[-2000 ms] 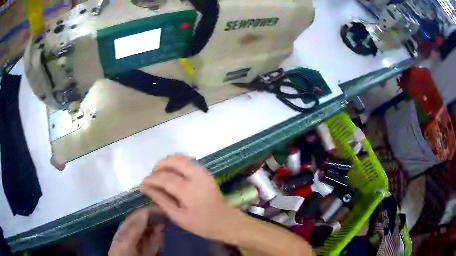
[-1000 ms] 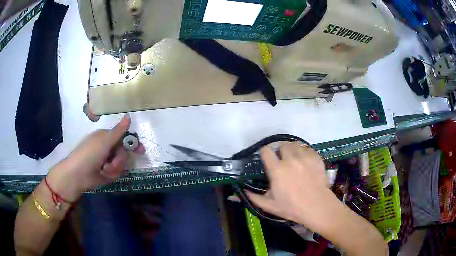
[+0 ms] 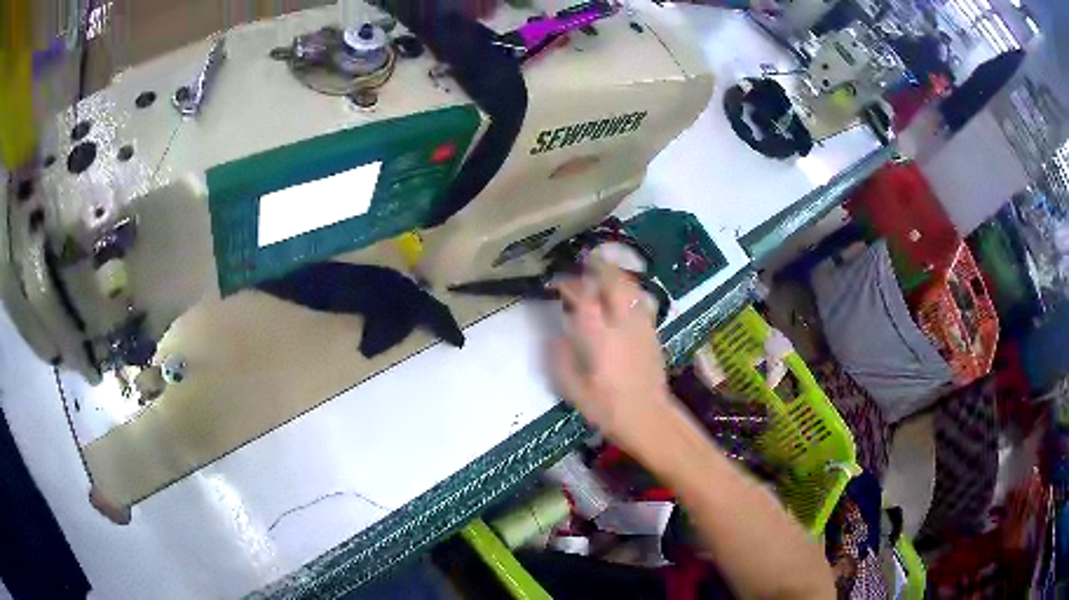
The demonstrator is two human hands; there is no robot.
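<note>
The black scissors [image 3: 504, 286] lie at the right front of the sewing machine, blades pointing left. My right hand [image 3: 604, 340] is blurred and is over their handles; whether its fingers still grip them cannot be told. My left hand is out of the picture. The cream sewing machine [image 3: 586, 176] has a green control panel [image 3: 404, 188] with a lit screen. A small black fabric piece [image 3: 375, 307] lies on the bed below the panel. A thin loose thread [image 3: 328, 497] lies on the white table.
A black fabric band [image 3: 498, 106] hangs over the machine arm, beside a purple-pink tool [image 3: 563, 26]. A long black panel [image 3: 33, 516] lies at the far left. A lime green basket [image 3: 809, 434] with cones is below the table edge. An orange basket [image 3: 967, 316] stands farther right.
The scissors have moved from the table's front edge to beside the machine, with my right hand at them. My left hand and the small round metal item have left the view. The view has turned right.
</note>
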